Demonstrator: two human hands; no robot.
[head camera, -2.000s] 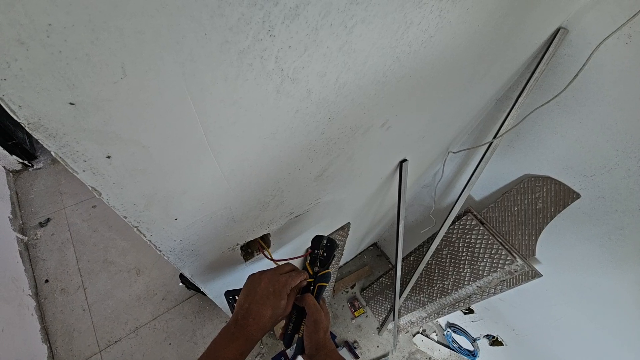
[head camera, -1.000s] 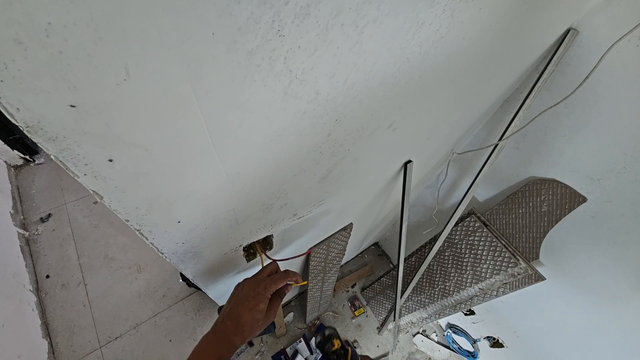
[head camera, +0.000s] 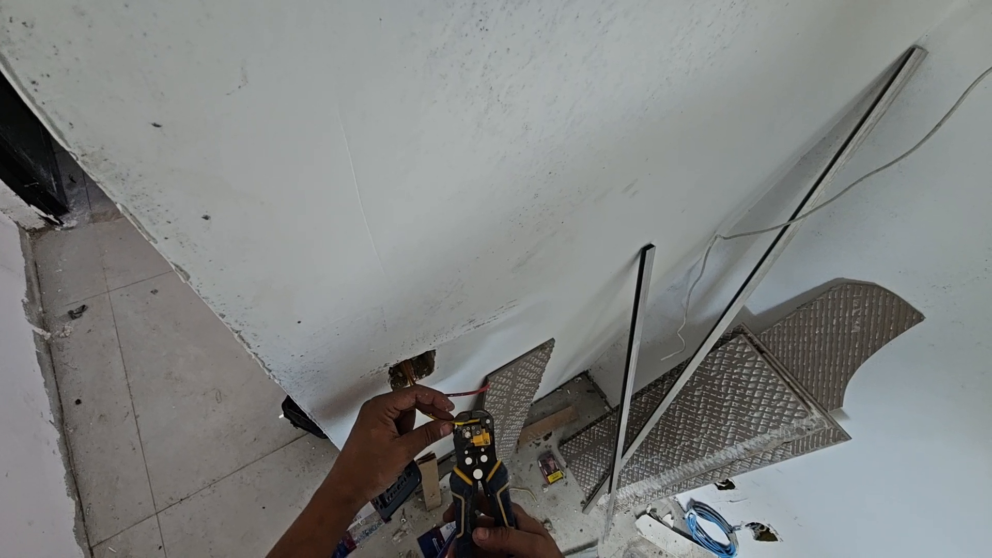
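Note:
Between its thumb and fingers, my left hand (head camera: 395, 426) pinches a yellow wire (head camera: 463, 422), whose end lies at the jaws of a wire stripper (head camera: 474, 465). My right hand (head camera: 515, 536) grips the tool's dark blue and yellow handles from below, and the tool points up. The wires come out of a rough wall box opening (head camera: 413, 370) just above my left hand. A red wire (head camera: 469, 393) sticks out to the right, its tip over the edge of a textured tile piece (head camera: 518, 395) leaning on the wall.
Two metal profiles, one short (head camera: 635, 341) and one long (head camera: 775, 248), lean at the right. Behind them stand textured tiles (head camera: 713, 418). A coil of blue cable (head camera: 709, 527) lies near the wall's foot. A thin white cable (head camera: 876, 174) hangs across the wall. Tiled floor (head camera: 209, 387) extends at left.
One second ago only my left hand was in view at the yellow wire; now my right hand is in view with the wire stripper, raised to that wire.

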